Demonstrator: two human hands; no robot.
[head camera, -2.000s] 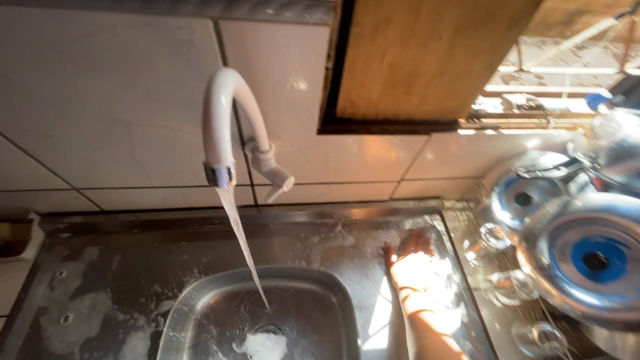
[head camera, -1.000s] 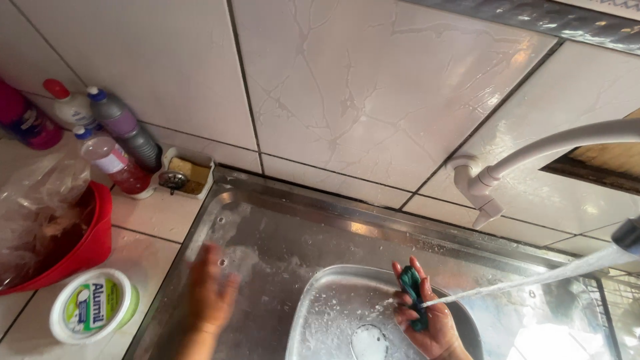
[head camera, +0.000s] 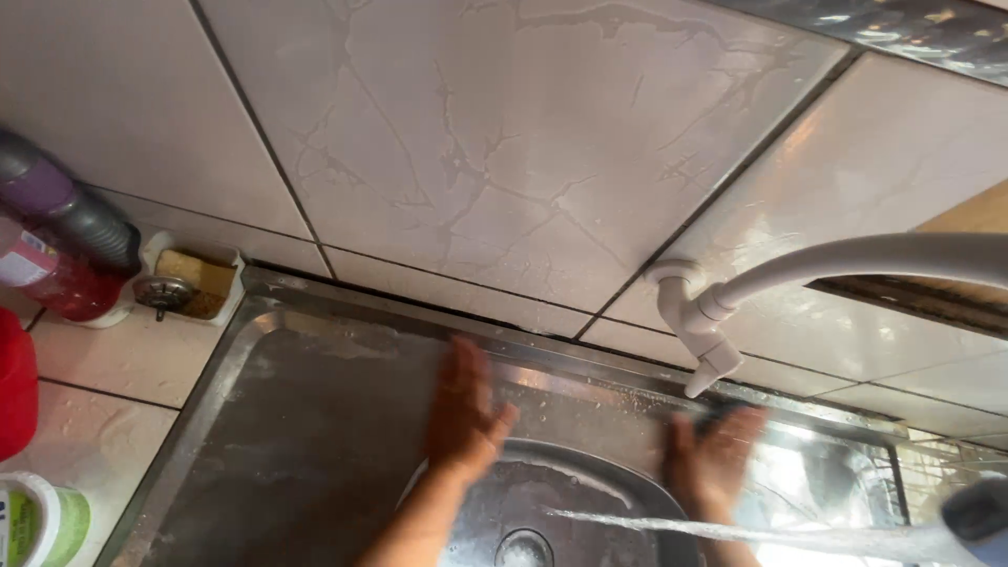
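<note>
My left hand (head camera: 466, 409), blurred, is over the wet steel sink top just left of the basin's upper edge, palm turned inward and nothing seen in it. My right hand (head camera: 713, 457), also blurred, is at the right rim of the basin, with a dark cloth or pad (head camera: 720, 415) at its fingers; how it is held is unclear. Water (head camera: 654, 523) runs from the white tap (head camera: 858, 256) across my right forearm's area into the steel sink basin (head camera: 587, 468), which has a round drain (head camera: 524, 549).
A white holder (head camera: 236, 287) with a yellow sponge (head camera: 197, 274) and a metal strainer (head camera: 163, 294) stands at the sink's left corner. Beside it are bottles (head camera: 59, 268), a red container (head camera: 14, 386) and a white-and-green tub (head camera: 59, 520). A tiled wall (head camera: 472, 157) rises behind.
A second ago my right hand held the dark green cloth in the water stream over the basin; it is now farther right, by the rim. My left hand has moved right, toward the basin.
</note>
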